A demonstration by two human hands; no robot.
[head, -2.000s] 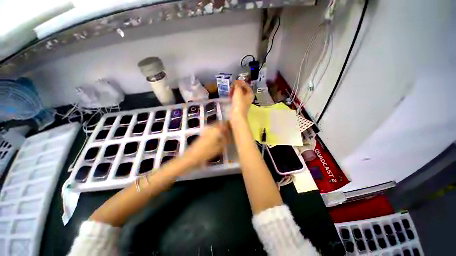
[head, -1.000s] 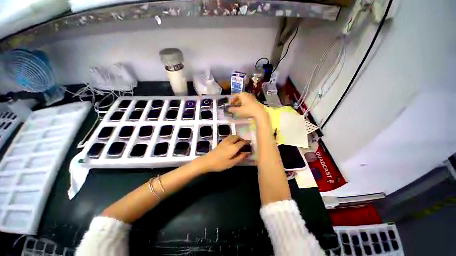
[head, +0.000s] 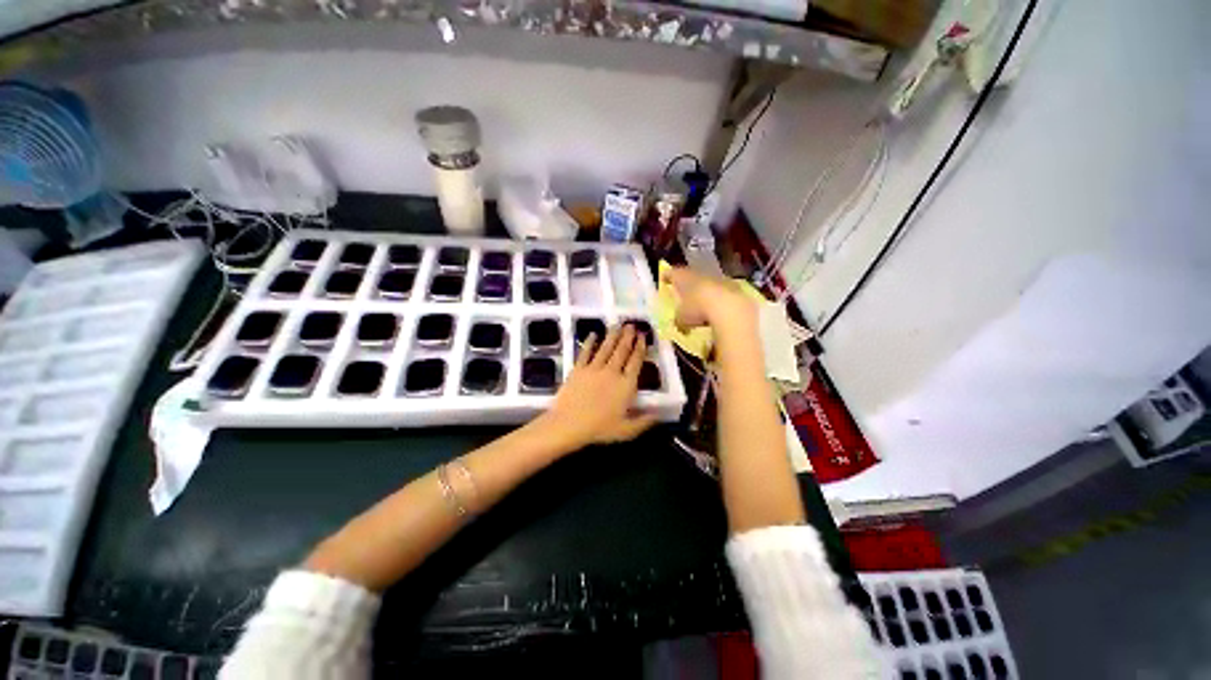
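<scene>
A white foam tray (head: 438, 415) holds rows of strapless smartwatches (head: 360, 377) with mostly black screens; one near the back (head: 494, 284) shows purple. Bare pockets show at the tray's back right end. My left hand (head: 604, 388) lies over the front right end of the tray, fingers extended on watches and partly hiding them. My right hand (head: 704, 300) is just right of the tray over the crumpled yellow paper (head: 689, 338), fingers curled. Whether it holds anything cannot be seen.
An empty white foam tray (head: 67, 399) lies at the left. Behind the work tray stand a pale bottle (head: 458, 193), a small blue-white box (head: 620, 213) and white cables. A blue fan (head: 51, 153) is back left. A red printed box (head: 834, 445) and lower watch trays (head: 935, 614) are right.
My right hand has moved from the tray's back right pockets to the yellow paper. My left hand has flattened over the front right watches. The phone is now mostly hidden by my right arm.
</scene>
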